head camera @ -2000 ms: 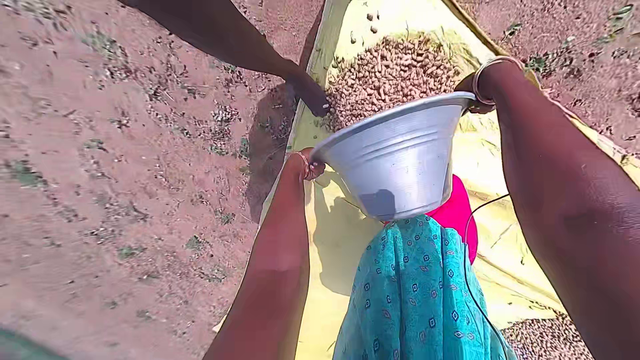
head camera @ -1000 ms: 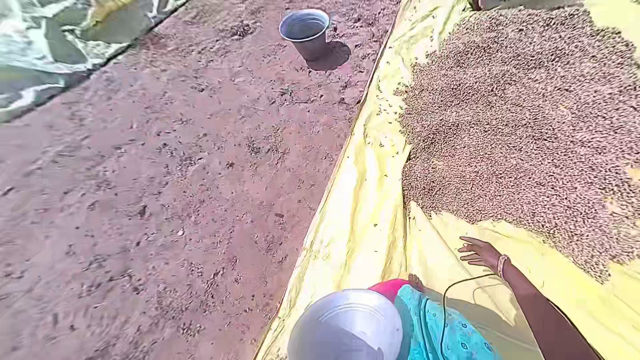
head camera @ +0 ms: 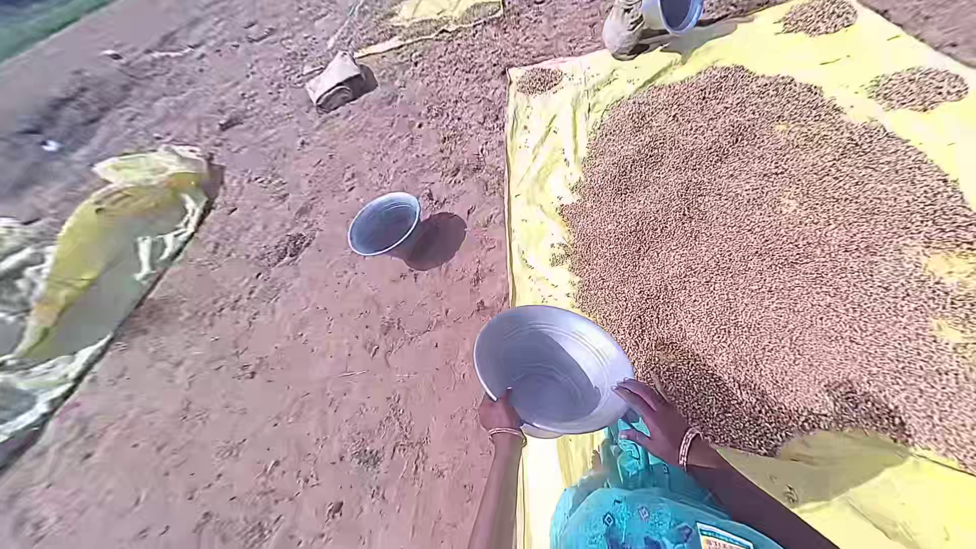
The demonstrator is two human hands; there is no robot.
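A wide metal basin with nothing in it is tilted in front of me, above the edge of the yellow sheet. My left hand grips its near left rim, thumb over the edge. On the right side of the rim lies my right hand, fingers spread against the metal; whether it bears any weight I cannot tell. Beyond it a broad layer of peanuts in their shells, as far as I can tell, covers much of the sheet.
A second basin stands on the bare soil to the left. Farther off are a bucket beside a filled sack, a crumpled pale bag and small heaps on the sheet. A yellow and white plastic sheet lies at far left.
Two seconds ago both hands held the basin over a small heap, with another person's arm near. One second ago my right hand was off it, fingers spread; now it touches the rim. The view has swung widely.
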